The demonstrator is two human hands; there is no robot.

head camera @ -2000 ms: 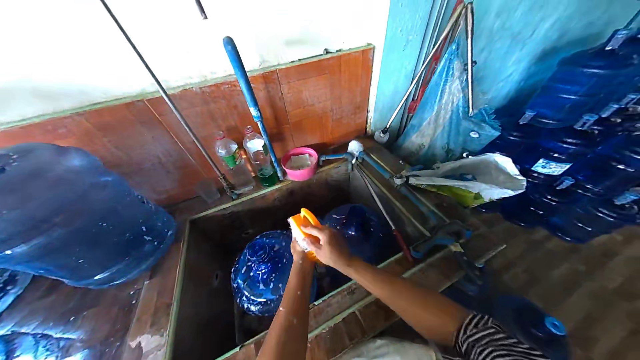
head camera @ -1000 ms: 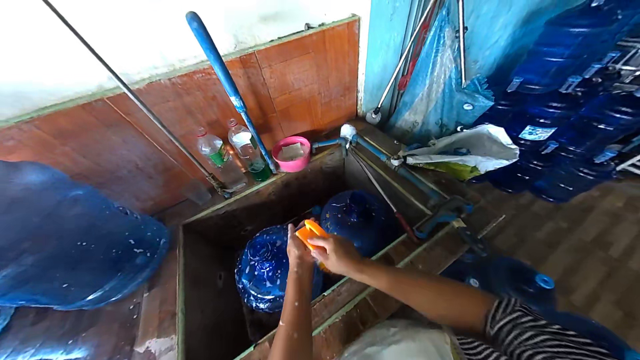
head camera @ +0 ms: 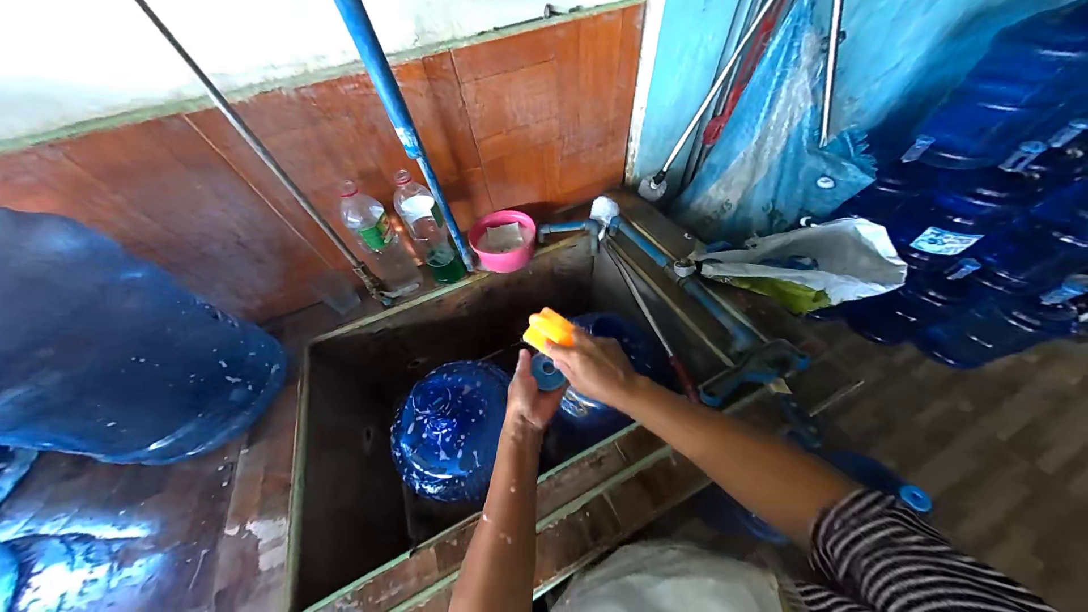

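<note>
Over a tiled basin, my right hand grips an orange-yellow scrubbing brush or sponge; which of the two I cannot tell. Just below it, my left hand holds a small round blue cap with a lighter ring in its middle. Inside the basin stands a blue water jug spotted with white suds, left of my hands. A second blue water jug is behind and to the right, partly hidden by my right hand and forearm.
Two clear plastic bottles and a pink bowl stand on the basin's back ledge. Blue pipes run along its right side. A large blue plastic bag lies left. Stacked blue jugs fill the right. A metal rod leans at the back.
The orange-yellow thing was close between both hands; now my right hand holds it above my left, and the blue cap shows in my left hand.
</note>
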